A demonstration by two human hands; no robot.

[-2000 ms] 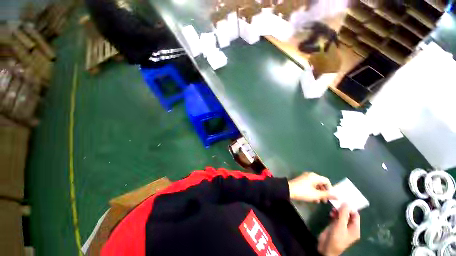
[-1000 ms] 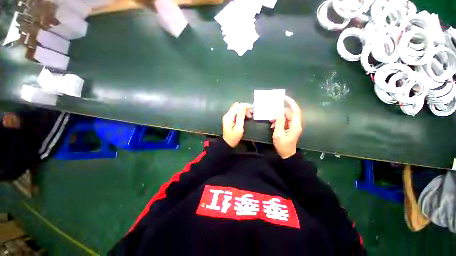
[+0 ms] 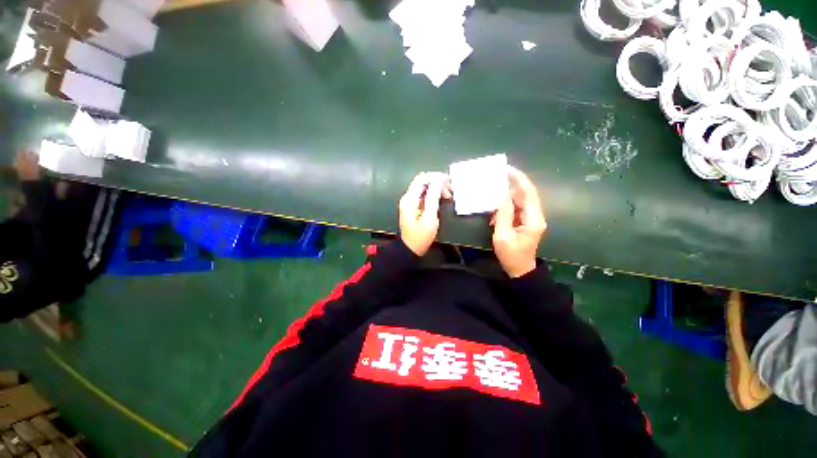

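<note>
A small flat white square thing (image 3: 480, 184) is held between my two hands over the near edge of the bench. It looks like a small carton or a leaflet; I cannot tell which. My left hand (image 3: 422, 211) holds its left side with the fingertips. My right hand (image 3: 520, 224) grips its right side, thumb in front. The fingertips behind it are hidden.
White coiled cables (image 3: 722, 116) are heaped at the right. Folded leaflets (image 3: 434, 40) lie at the far middle. White closed cartons (image 3: 127, 140) and open cartons (image 3: 93, 92) are at the left. Blue stools (image 3: 210, 234) stand below the bench. Parts of other people show at both sides.
Two seconds ago the view was turned and farther right. Since one second ago the white square has tilted slightly between my hands, and both hands still hold it.
</note>
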